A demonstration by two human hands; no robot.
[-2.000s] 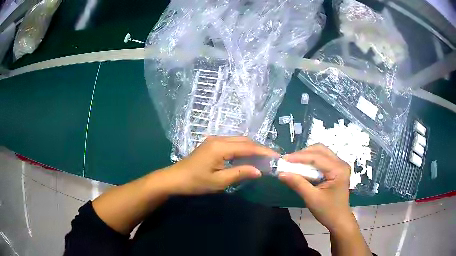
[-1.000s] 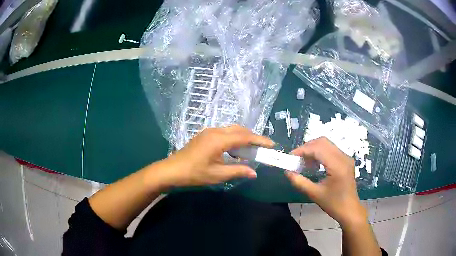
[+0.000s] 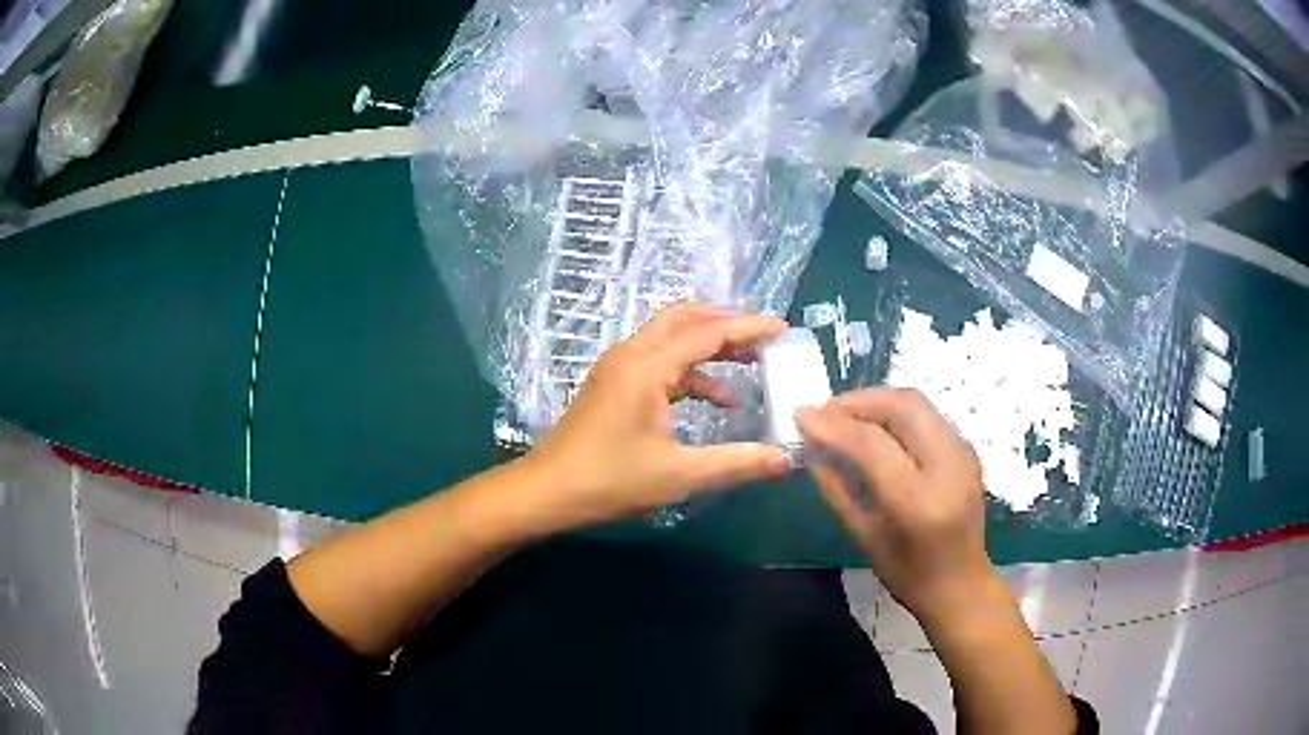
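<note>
A white plastic housing (image 3: pixel 797 385) stands roughly upright between my hands, with a translucent part at its upper end. My left hand (image 3: pixel 646 417) holds it by its two ends, fingers at the top and thumb at the bottom. My right hand (image 3: pixel 897 488) has its fingertips at the housing's lower right side; whether it pinches a small part there is hidden. A heap of small white plastic parts (image 3: pixel 991 402) lies on a clear tray to the right. Several finished white units (image 3: pixel 1210 379) lie in a column on a ribbed clear tray (image 3: pixel 1160 438).
A large clear plastic bag (image 3: pixel 503 244) with ladder-like rows lies beyond my left hand. A bag of cream parts (image 3: pixel 1070 86) with a white label (image 3: pixel 1059 276) is at upper right. Small clear pieces (image 3: pixel 859 339) lie left of the heap. A white T-shaped part (image 3: pixel 365 99) is at upper left.
The housing has turned from lying nearly level to roughly upright. My left fingers have moved up to its top end, and my right hand has shifted from its right end to its lower side.
</note>
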